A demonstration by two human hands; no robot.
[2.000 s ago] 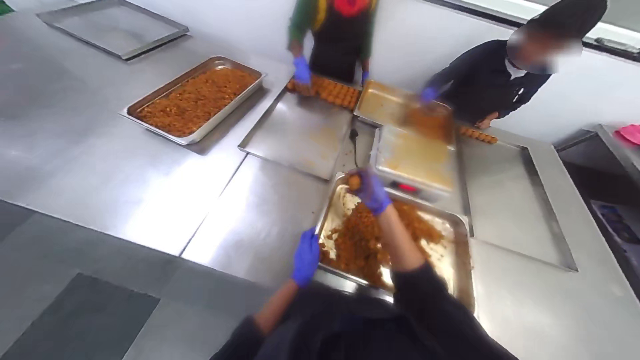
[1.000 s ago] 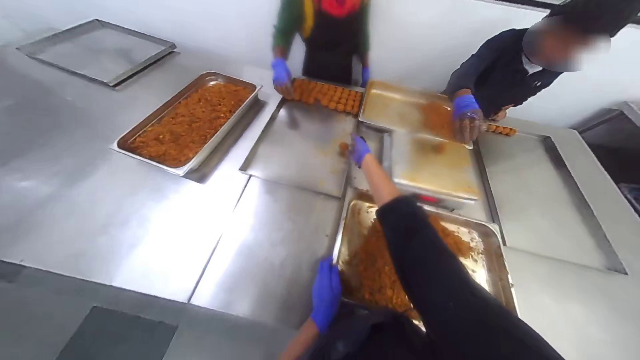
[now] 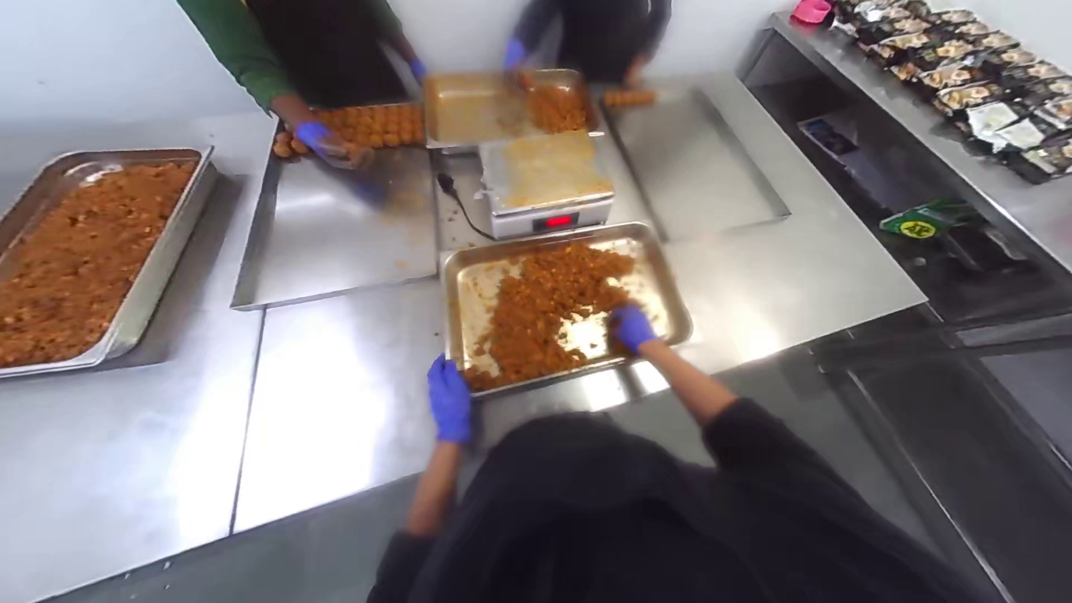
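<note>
A metal tray (image 3: pixel 578 237) with a reddish-brown crumbly food mixture (image 3: pixel 536 322) spread in it lies in front of me. My left hand (image 3: pixel 450 400), in a blue glove, rests against the tray's near left corner; whether its fingers grip the rim is hard to tell. At the tray's right side my right hand (image 3: pixel 632 327), also gloved, reaches into the mixture; its fingertips are blurred and partly hidden. Just beyond the tray is a digital scale (image 3: pixel 540 222) with a food-smeared top. A black cable (image 3: pixel 463 209) lies left of the scale.
At the far left stands a deep pan (image 3: pixel 126 314) of the same mixture. Two co-workers with blue gloves stand across the table, by a tray of food balls (image 3: pixel 377 126) and a tray with more mixture (image 3: pixel 469 109). A flat tray (image 3: pixel 703 167) lies at right, with a shelf unit beyond.
My right hand has come back from the left flat tray beyond to the right side of the mixture tray. My left hand remains by the tray's left edge. The view has shifted right.
</note>
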